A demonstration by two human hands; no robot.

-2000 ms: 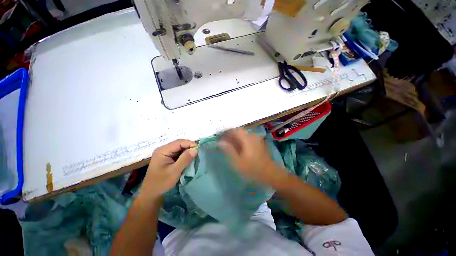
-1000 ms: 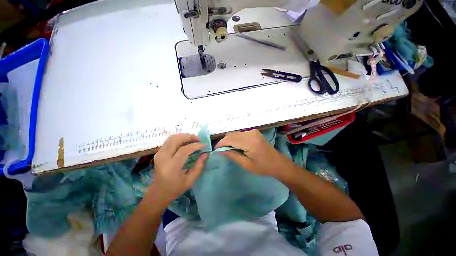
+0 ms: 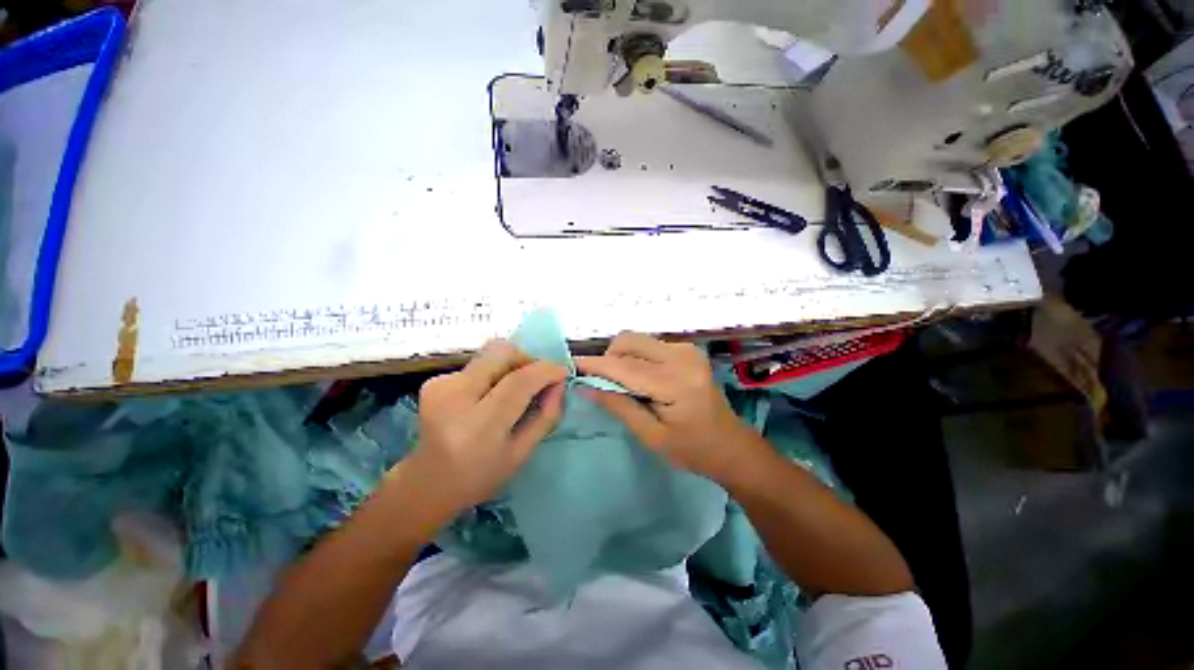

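Note:
A thin sea-green garment piece (image 3: 615, 491) hangs over the lap, in front of the table's front edge. My left hand (image 3: 487, 408) pinches its upper edge between thumb and fingers. My right hand (image 3: 665, 399) pinches the same edge just to the right, with the fingertips of both hands close together. A small pointed flap of the cloth stands up above the fingertips, over the table edge. What lies under the fingers is hidden.
The sewing machine (image 3: 838, 79) stands behind the white table (image 3: 301, 170). Thread snips (image 3: 757, 210) and black scissors (image 3: 854, 236) lie beside its base. A blue tray (image 3: 66, 196) is at left, a red tray (image 3: 825, 356) under the front edge. Green pieces (image 3: 249, 471) heap below.
My right hand, blurred and moving at first, now grips the cloth beside my left hand. The snips now show on the machine bed. The view has shifted.

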